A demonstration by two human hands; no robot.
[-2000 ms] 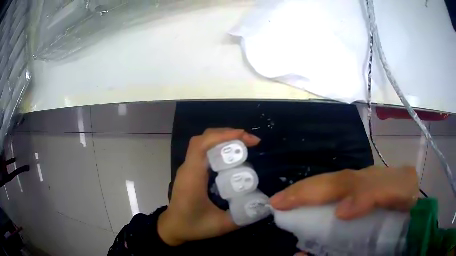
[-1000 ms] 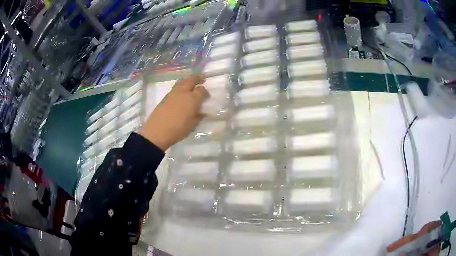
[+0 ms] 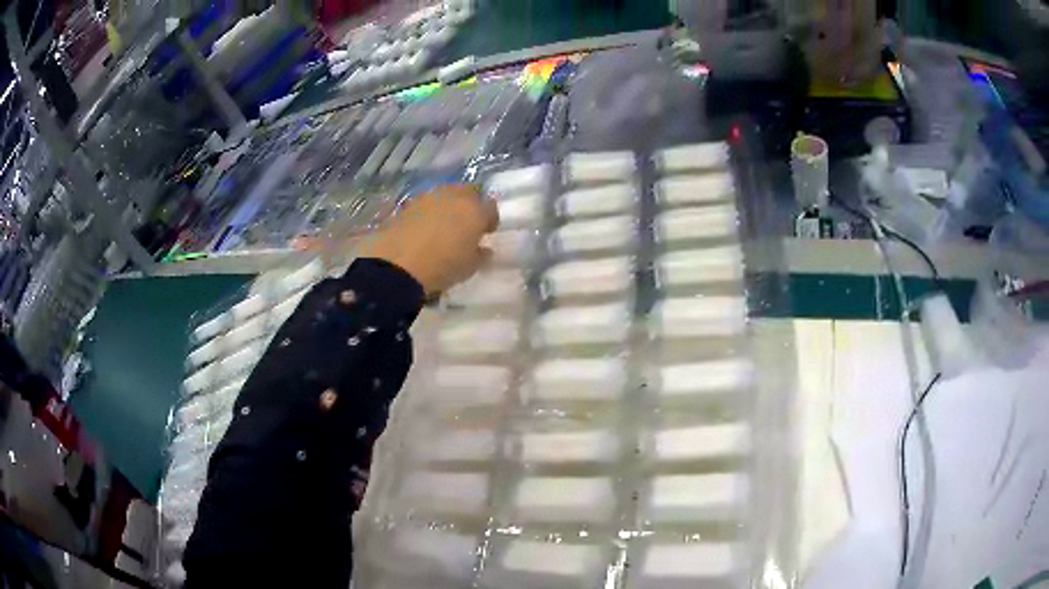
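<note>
A large clear blister tray (image 3: 638, 435) lies in front of me with three columns of white plastic units (image 3: 698, 314) in its pockets. My left hand (image 3: 443, 236) is at the upper part of the tray's left column, its fingertips at the units there. The hand is blurred, and I cannot tell if it grips a unit. My right hand is out of the picture. A small green piece (image 3: 1003, 583), like the syringe's cap, shows at the bottom right edge. The syringe barrel is not in view.
A second tray of white units (image 3: 236, 339) lies to the left on a green mat (image 3: 132, 345). A whitish cylinder (image 3: 810, 173) stands at the back. White paper (image 3: 978, 460), a black cable (image 3: 906, 460) and a clear hose lie on the right.
The view swung from the lap, where my left hand held three units under the syringe tip, to the trays. My left hand has since moved up the left column; my right hand left the picture.
</note>
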